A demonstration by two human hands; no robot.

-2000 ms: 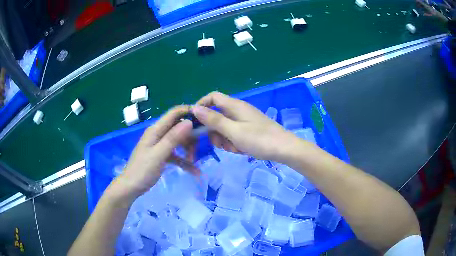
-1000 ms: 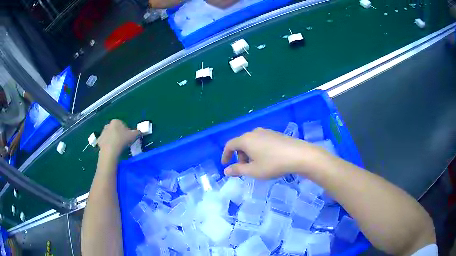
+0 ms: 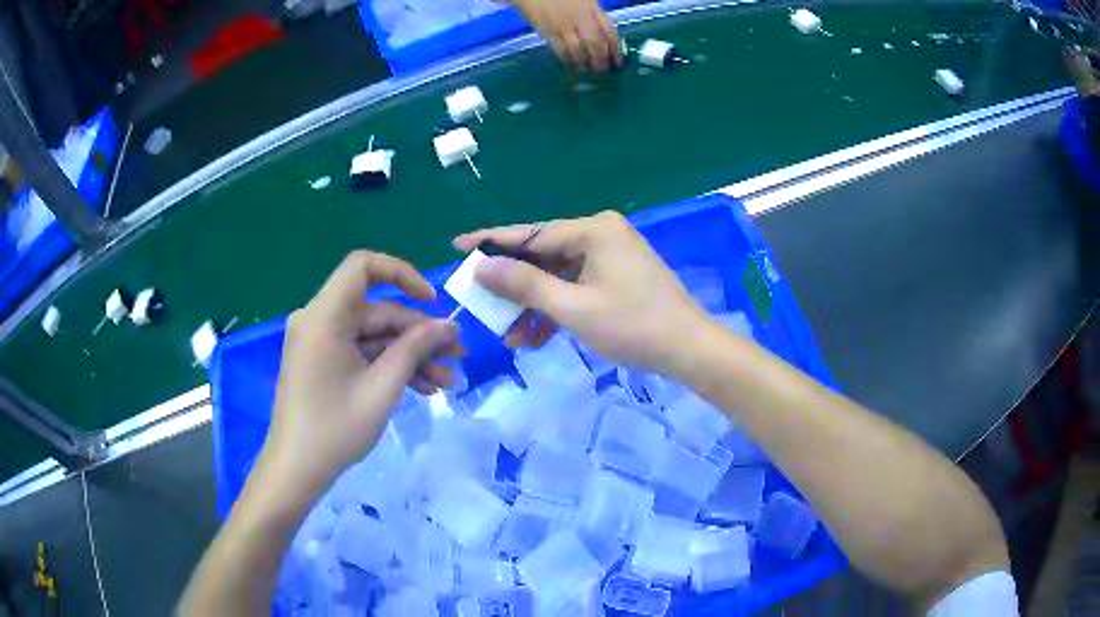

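My right hand (image 3: 591, 289) holds a white block unit (image 3: 485, 293) between thumb and fingers, above the bin. The unit's black end shows at its upper right, by my fingers, with a thin dark lead above it. A pale lead sticks out of its lower left. My left hand (image 3: 362, 344) is at that lead's end, thumb and finger close together; whether they grip it cannot be told. Below, the blue plastic bin (image 3: 790, 319) holds many clear shells (image 3: 603, 500).
The green conveyor belt (image 3: 290, 229) carries scattered white units (image 3: 456, 147) beyond the bin. Another person's hand (image 3: 577, 34) reaches over its far side. The belt side rail (image 3: 844, 162) runs behind the bin. Another blue bin (image 3: 416, 58) is at the far edge.
My left hand has come back from the belt to above the bin. A white unit is now in my right hand, which was empty. Belt units have shifted left; another person's hand has appeared over the belt.
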